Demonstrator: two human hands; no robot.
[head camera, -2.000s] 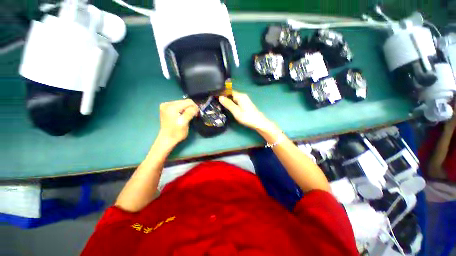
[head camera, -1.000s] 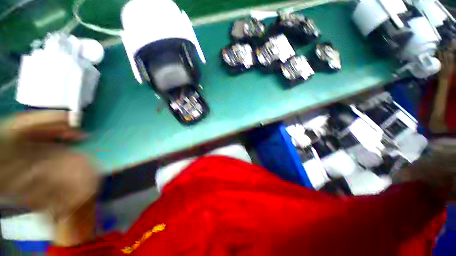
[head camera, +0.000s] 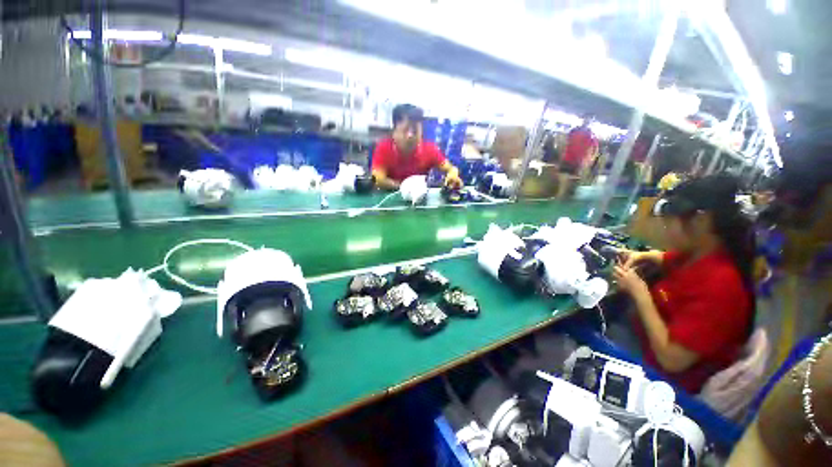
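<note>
A white camera body (head camera: 260, 274) with a black ball housing stands on the green bench at centre-left. A lens module (head camera: 276, 369) with exposed electronics lies at its front, touching or close to it; no hand is on it. Several spare lens modules (head camera: 399, 298) sit in a cluster to the right. Only a blurred piece of my left hand or arm (head camera: 26, 445) shows, cut off at the bottom left corner. My right wrist with a bracelet and part of the arm (head camera: 783, 415) show at the right edge; the fingers cannot be made out.
Another white-black camera (head camera: 102, 337) lies at the left; more (head camera: 547, 258) lie at the bench's right end. A blue crate (head camera: 449, 447) of cameras stands below the bench edge. One red-shirted person (head camera: 698, 301) works at the right, another (head camera: 408, 157) across the green belt (head camera: 365, 239).
Both hands have left the lens module and moved out to the sides. The view has swung up from the bench to the line and the people. The module stays in front of the camera body.
</note>
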